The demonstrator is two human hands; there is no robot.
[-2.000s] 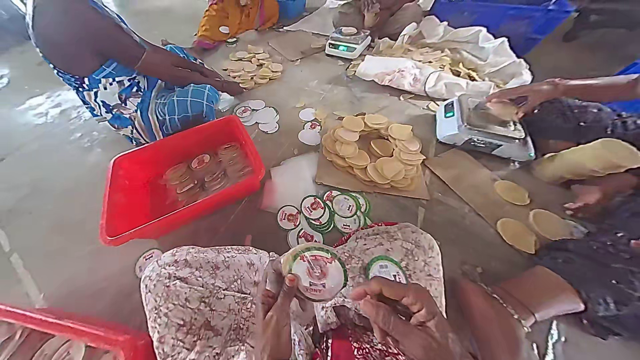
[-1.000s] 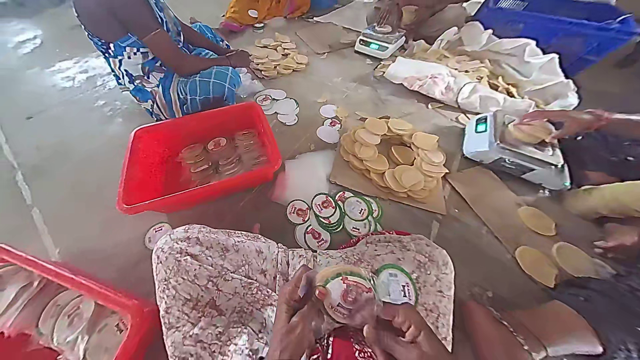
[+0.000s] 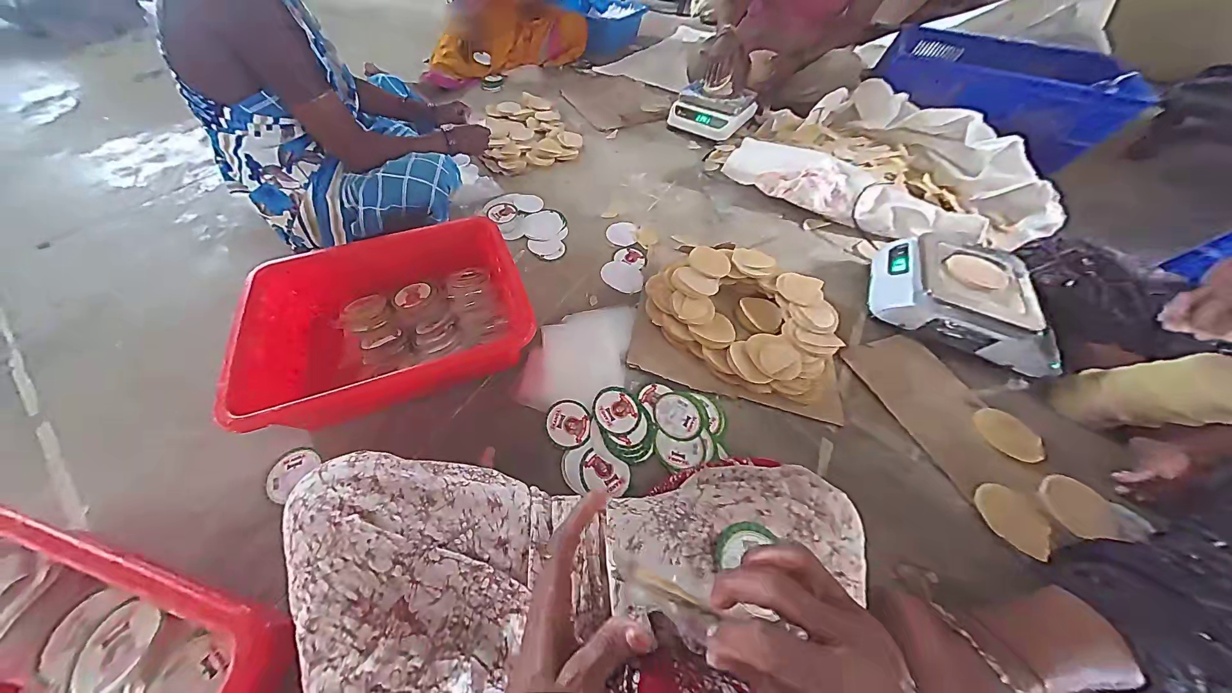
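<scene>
Over my lap, covered by a patterned cloth [image 3: 414, 568], my right hand [image 3: 799, 616] grips a thin disc-shaped packet [image 3: 674, 589], seen nearly edge-on and blurred. My left hand [image 3: 577, 616] is at the packet's left side, index finger raised and thumb near its lower edge; whether it touches is unclear. A green-rimmed round label [image 3: 741, 541] lies on the cloth just beyond my right fingers. Beyond my knees, a loose pile of round printed labels [image 3: 626, 423] lies on the floor. Behind it, flat beige discs [image 3: 712, 332] are stacked in a ring on a cardboard sheet [image 3: 674, 364].
A red tray [image 3: 375, 404] with packed discs stands front left, another red tray [image 3: 241, 616] at lower left. Digital scales [image 3: 890, 289] stand right, beside a co-worker's arm. A white sack [image 3: 1011, 173] and a blue crate [image 3: 962, 77] are farther back. Co-workers sit around.
The packet has turned from face-up to nearly edge-on. My left hand, earlier holding its left side, now has its index finger raised. On the right scale, the co-worker's hand has moved off the disc.
</scene>
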